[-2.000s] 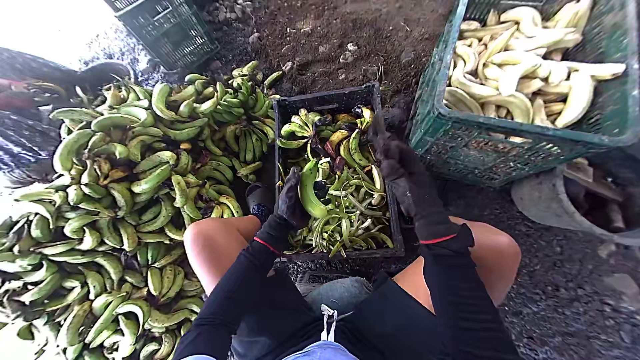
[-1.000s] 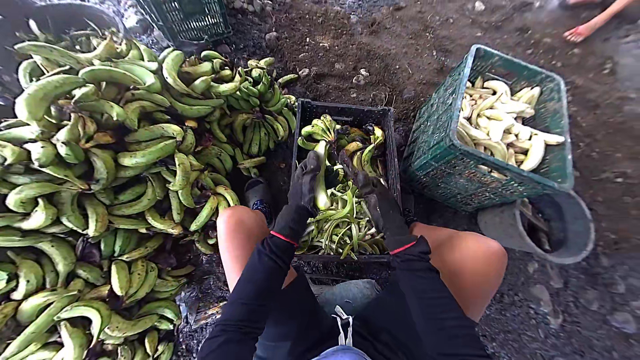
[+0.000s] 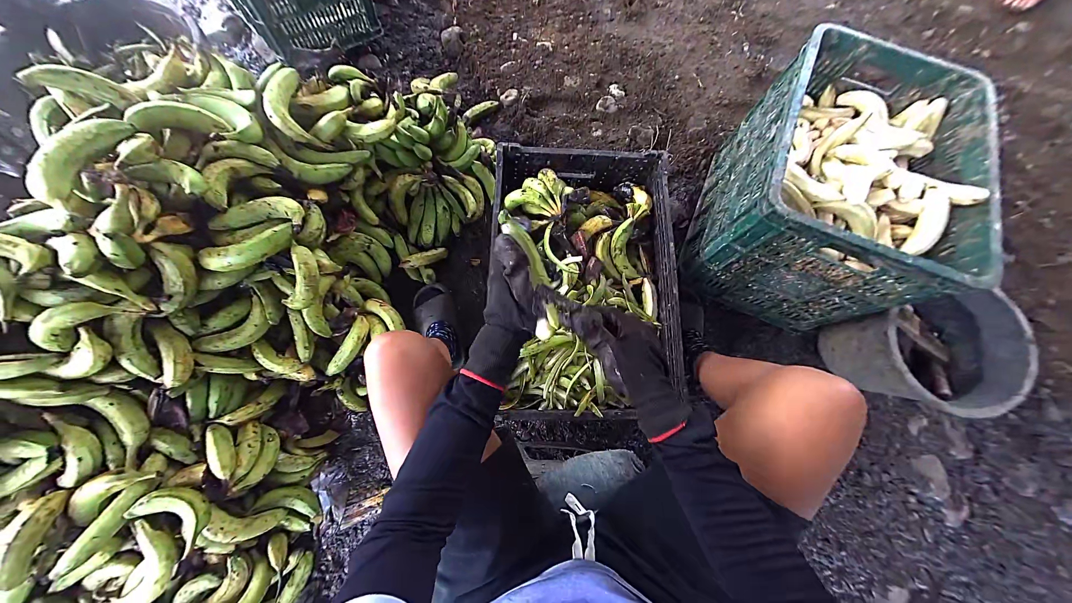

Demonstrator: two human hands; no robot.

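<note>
My left hand (image 3: 512, 289), in a dark glove with a red cuff edge, grips a green plantain (image 3: 526, 249) over the black plastic crate (image 3: 675, 335). My right hand (image 3: 615, 339), gloved alike, is closed near the plantain's lower end, where a pale peeled spot shows; whether it holds a tool is hidden. Beneath both hands the crate holds green peel strips (image 3: 569, 377) and, toward its far end, a small bunch of green plantains (image 3: 540, 194) with some yellowed, blackened ones.
A large heap of green plantains (image 3: 251, 243) lies at the left. On the right stands a green crate (image 3: 888, 280) of peeled plantains (image 3: 871, 167), with a grey bucket (image 3: 854, 347) on its side below it. Another green crate (image 3: 322, 25) is at the top left. A person's foot (image 3: 1020, 4) shows at the top right.
My right hand has moved across toward my left hand, at the plantain's lower end. The plantain stays in my left hand. The view has shifted since the earliest frame.
</note>
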